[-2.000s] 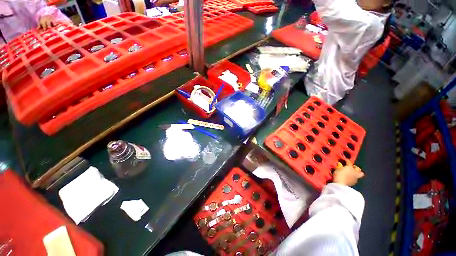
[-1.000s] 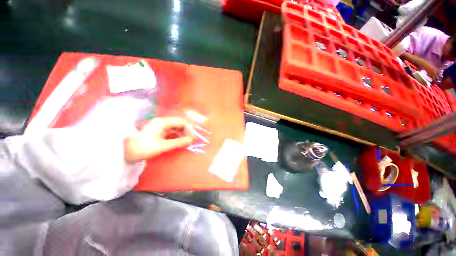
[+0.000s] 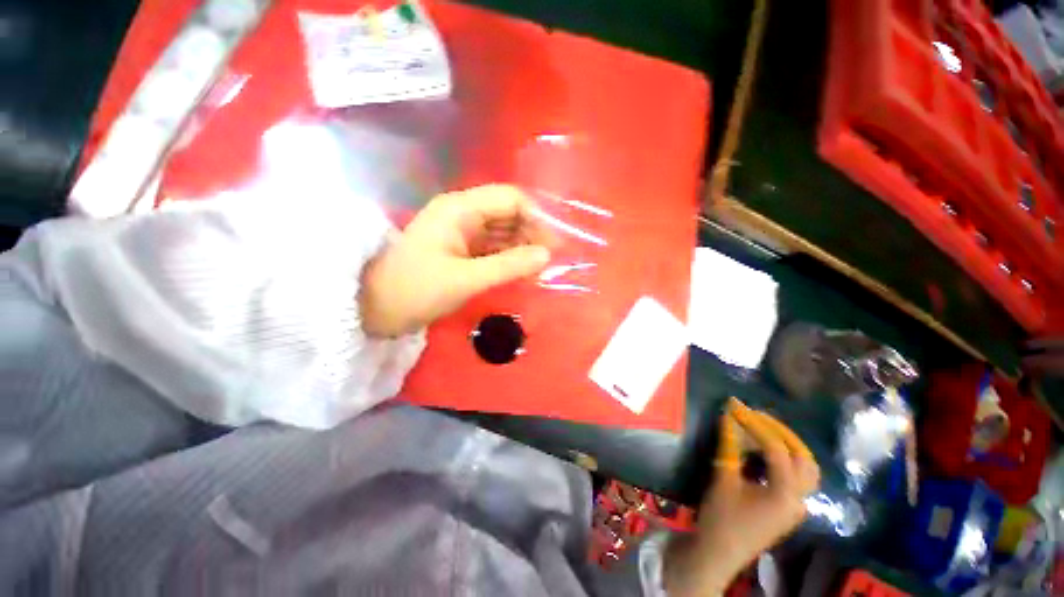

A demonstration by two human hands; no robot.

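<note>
A dark round watch head (image 3: 499, 338) lies on the red mat (image 3: 630, 128) just below my left hand (image 3: 455, 259). My left hand is bent over the mat, its thumb and fingertips at a clear film (image 3: 572, 222) that shows mainly as white glare lines. My right hand (image 3: 753, 496), with orange-yellow finger cots, is over the bench beyond the mat's lower right corner. A small dark round thing, apparently a watch head (image 3: 756, 468), shows between its fingers. A white card (image 3: 639, 355) with a slot lies at the mat's right edge.
A label (image 3: 376, 56) and long white strip (image 3: 175, 99) lie on the mat. Right of it are a white wipe (image 3: 733, 307), clear bottle (image 3: 817, 359), red bin (image 3: 998, 437) and blue container (image 3: 951, 525). Raised red trays (image 3: 898, 128) stand upper right.
The view has swung from bins and trays to the mat and come closer. My right hand, on a watch tray earlier, has come back into view. My left hand stays at the film.
</note>
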